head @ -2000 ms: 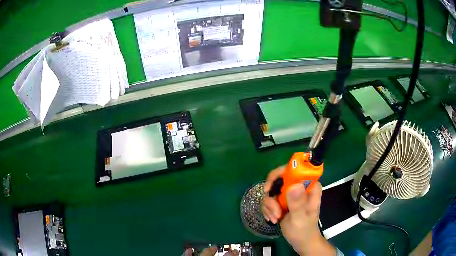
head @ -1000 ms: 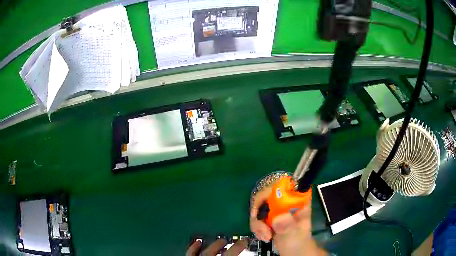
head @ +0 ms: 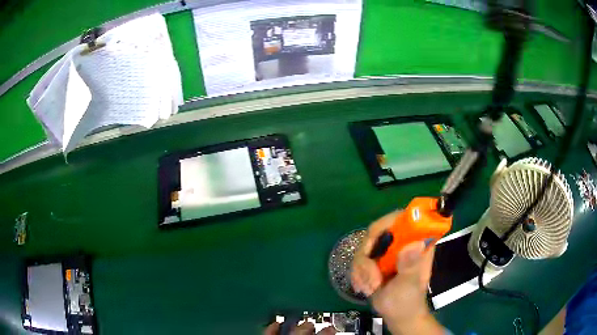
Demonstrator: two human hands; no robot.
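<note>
My right hand [head: 397, 278] is closed around the orange electric screwdriver [head: 419, 229], tilted, beside and partly over the round screw dish [head: 345, 262]. Its bit is hidden by my hand. My left hand [head: 302, 328] is cut off by the bottom edge; only fingers show, on the tablet assembly [head: 332, 322], whose electronics end alone is in view. Whether those fingers grip it cannot be told.
An open tablet [head: 229, 183] lies ahead, another [head: 409, 152] right of it, others far right and one [head: 59, 294] lower left. A cream fan [head: 531, 208] stands right beside a white-bordered black panel [head: 453, 265]. The screwdriver cord and a blue sleeve [head: 584, 311] are at right.
The screwdriver and my right hand have moved up and right, off more of the dish. The hanger has swung right. The tablets ahead appear slightly further right.
</note>
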